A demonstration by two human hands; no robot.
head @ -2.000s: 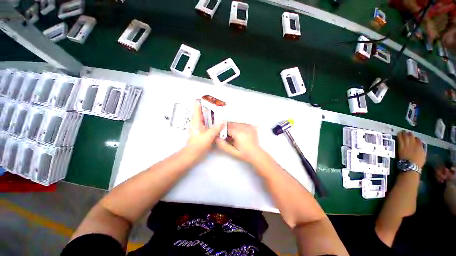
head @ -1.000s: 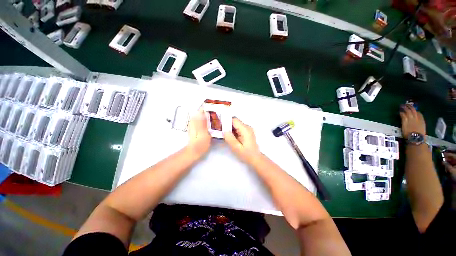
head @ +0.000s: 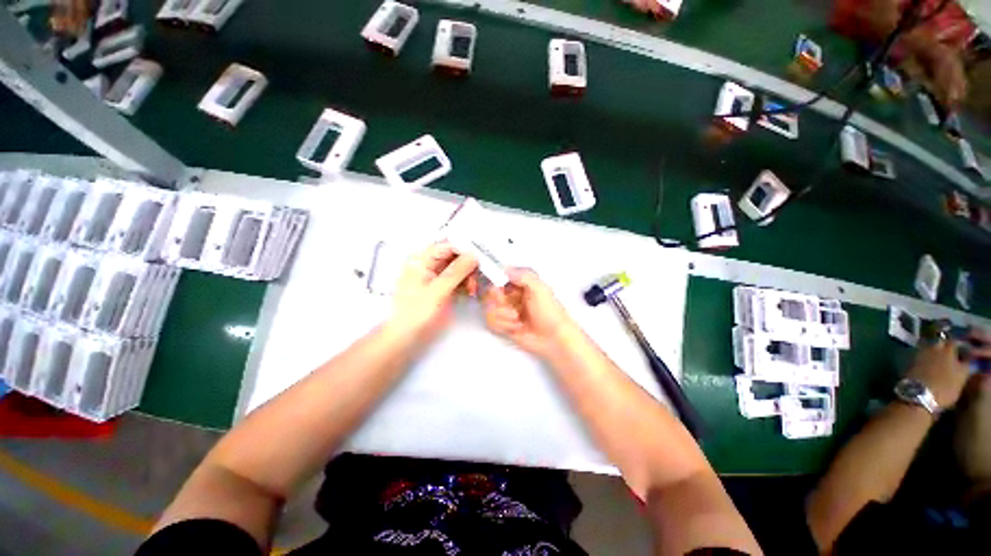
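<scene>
Both my bare hands meet over the upper middle of the white mat [head: 359,391]. Between them they hold a white-framed unit [head: 489,261], tilted so that its narrow side shows; its window is hidden. My left hand [head: 430,287] grips its left end. My right hand [head: 524,308] grips its lower right end. A thin dark edge [head: 461,211] shows just above the hands; I cannot tell what it belongs to. A loose white front cover [head: 377,267] lies faintly on the mat left of my left hand.
A mallet [head: 643,345] lies right of the hands. Cover stacks [head: 98,293] stand at left, a smaller frame pile [head: 785,353] at right. The green conveyor [head: 489,130] carries white-framed units beyond the mat. A neighbour's watched arm [head: 886,434] is at far right; black cables hang over the belt.
The unit in my hands has turned from face-up to edge-on. Units on the belt have shifted left. The neighbour's arm has moved lower and further right.
</scene>
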